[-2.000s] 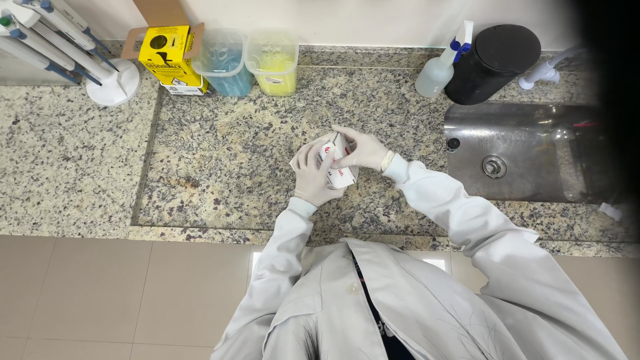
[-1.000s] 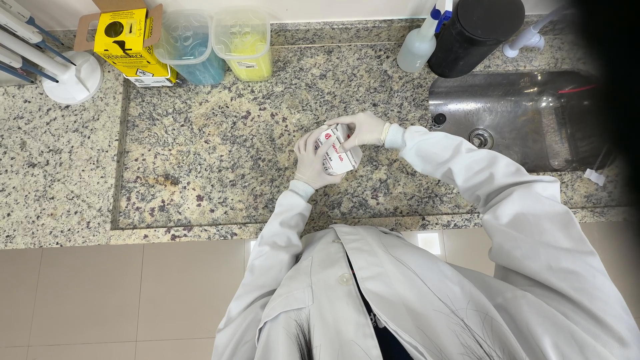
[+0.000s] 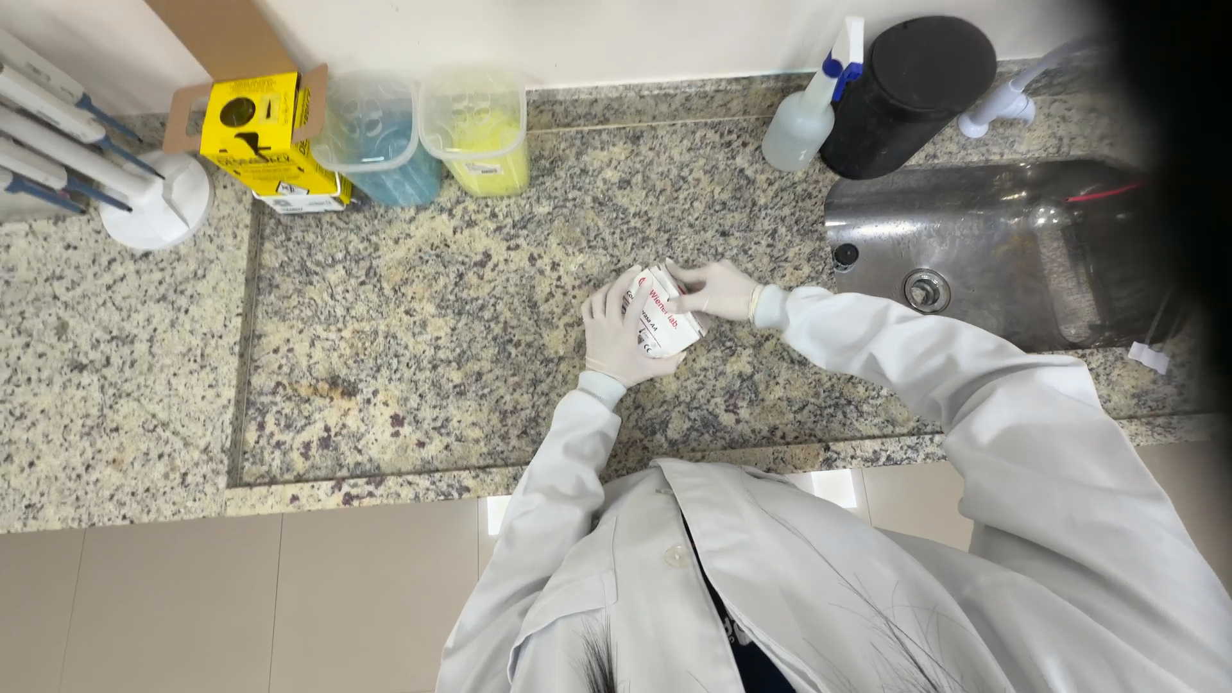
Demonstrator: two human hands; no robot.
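Note:
A small white cardboard box [image 3: 666, 322] with red and dark print is held above the granite countertop [image 3: 423, 366], a little right of the middle of the view. My left hand [image 3: 621, 332], in a pale glove, grips the box from its left and lower side. At the box's upper right edge, my right hand [image 3: 717, 291], gloved too, has its thumb and fingers on the box end. Whether the flap there is open, I cannot tell.
Along the wall stand a yellow cardboard sharps box [image 3: 260, 135], a tub of blue pipette tips [image 3: 385, 144], a tub with yellow tips [image 3: 478, 135], a spray bottle [image 3: 801, 125] and a black canister [image 3: 905, 96]. A pipette stand [image 3: 159, 202] is at left, a steel sink [image 3: 1001, 250] at right.
The box has turned in my hands, and more of its printed face shows than two seconds ago. Both hands have stayed on it.

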